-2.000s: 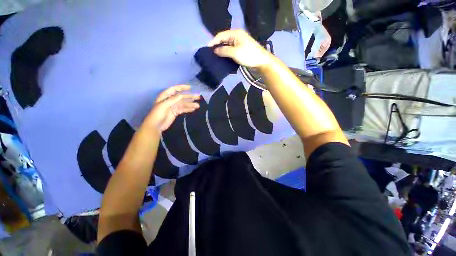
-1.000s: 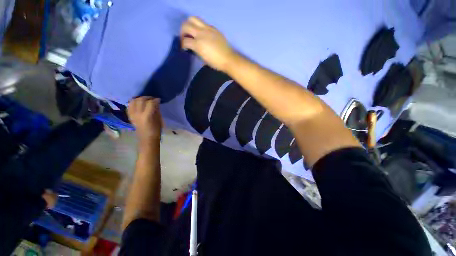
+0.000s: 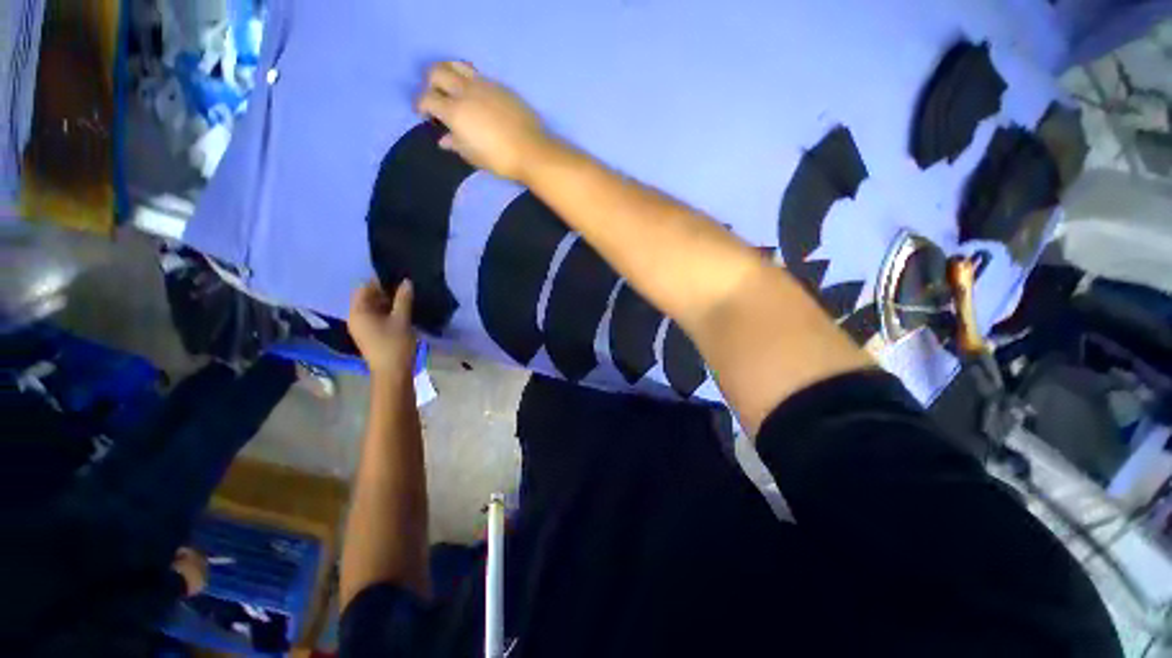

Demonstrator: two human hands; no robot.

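A black curved cut piece [image 3: 409,219] lies nearly flat on the lavender-blue table cover [image 3: 668,103], at the left end of a row of similar black pieces [image 3: 514,276]. My right hand [image 3: 482,122] is at its far end, the thumb on the cloth. My left hand [image 3: 383,328] is at its near end by the table edge, thumb and fingers at the cloth's edge. The row runs to the right, partly hidden under my right forearm. The steam iron [image 3: 923,283] rests at the right, its brown handle [image 3: 964,306] towards the table's edge.
Thicker black stacks [image 3: 958,103] lie at the far right, with another curved piece [image 3: 820,186] nearer. A blue crate [image 3: 251,578] stands on the floor at lower left, beside a person's hand [image 3: 190,569]. White and blue material [image 3: 193,77] lies beyond the table's left edge.
The view has swung towards the table's left end. The piece, raised and blurred between my hands a second ago, now lies flatter beside the row. Both hands remain at its ends.
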